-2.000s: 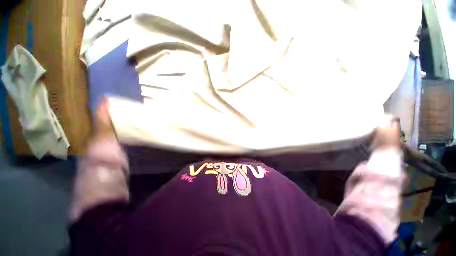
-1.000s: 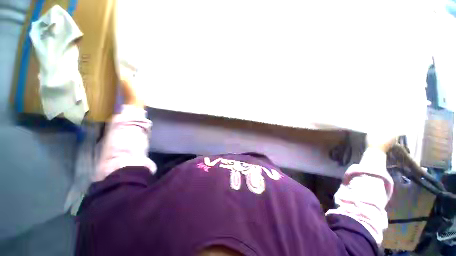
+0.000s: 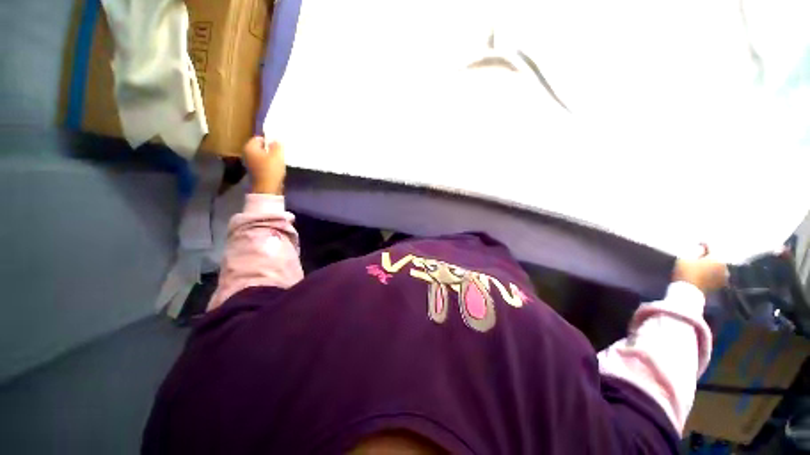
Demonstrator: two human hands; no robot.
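A large cream-white fabric sheet point(image 3: 497, 124) covers most of the table, glaring bright, with a few small creases near its upper middle. Its near edge runs fairly straight along the table's near side. My left hand point(image 3: 265, 165) grips the fabric's near left corner. My right hand point(image 3: 702, 271) holds the near edge at the right; its fingertips are partly lost in the glare. The purple-blue table cover point(image 3: 382, 200) shows below the fabric's near edge and in a narrow strip at its left side.
A cardboard box point(image 3: 233, 80) with blue tape stands left of the table, with a crumpled cream offcut point(image 3: 155, 75) hanging over it. Another carton point(image 3: 742, 373) is below right. Dark objects point(image 3: 764, 289) lie beside my right hand. A grey-blue surface point(image 3: 80, 258) is at left.
The heavy folds seen two seconds ago are mostly gone and the fabric lies flatter. Its near edge has moved off my body onto the table's near side. The view has shifted, with the box further right.
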